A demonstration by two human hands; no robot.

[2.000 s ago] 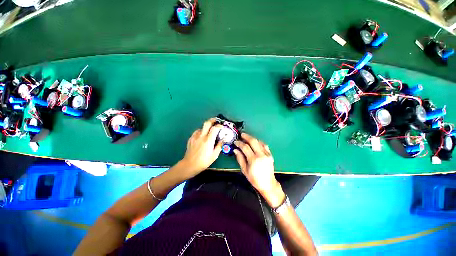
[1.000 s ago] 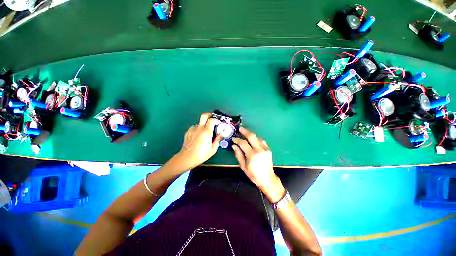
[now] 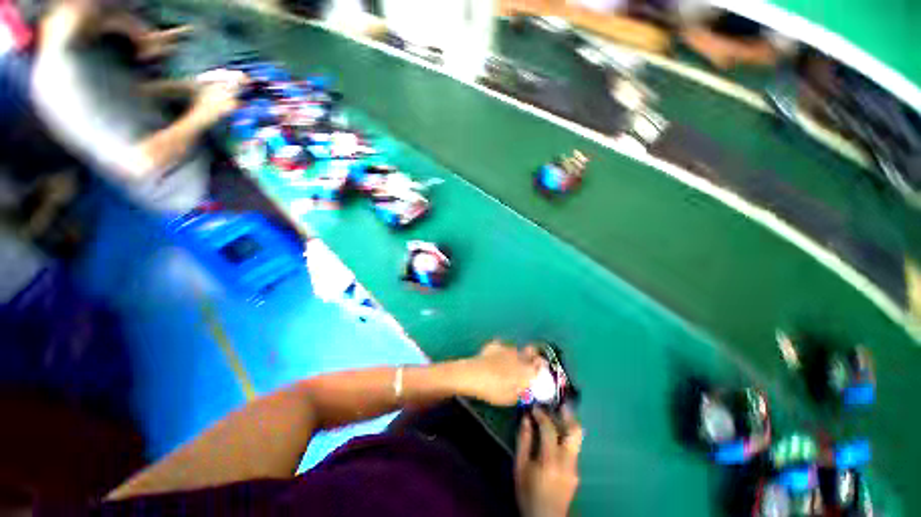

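A black speaker housing (image 3: 551, 382) with a pale round disc stands on the green bench top near its front edge. My left hand (image 3: 503, 372) is closed around its left side. My right hand (image 3: 548, 450) has its fingers on its near side. The picture is blurred, so the wires and the small parts under my fingers cannot be told.
One wired unit (image 3: 426, 265) stands on the bench to the left. Several units (image 3: 303, 121) crowd beyond it, beside another person's arm (image 3: 167, 141). More units (image 3: 719, 419) stand at the right. The conveyor (image 3: 626, 237) carries spaced units. A blue stool (image 3: 237, 252) is below.
The view has swung to the left and tilted, bringing another person and the far end of the bench into view. Both my hands are still on the same housing.
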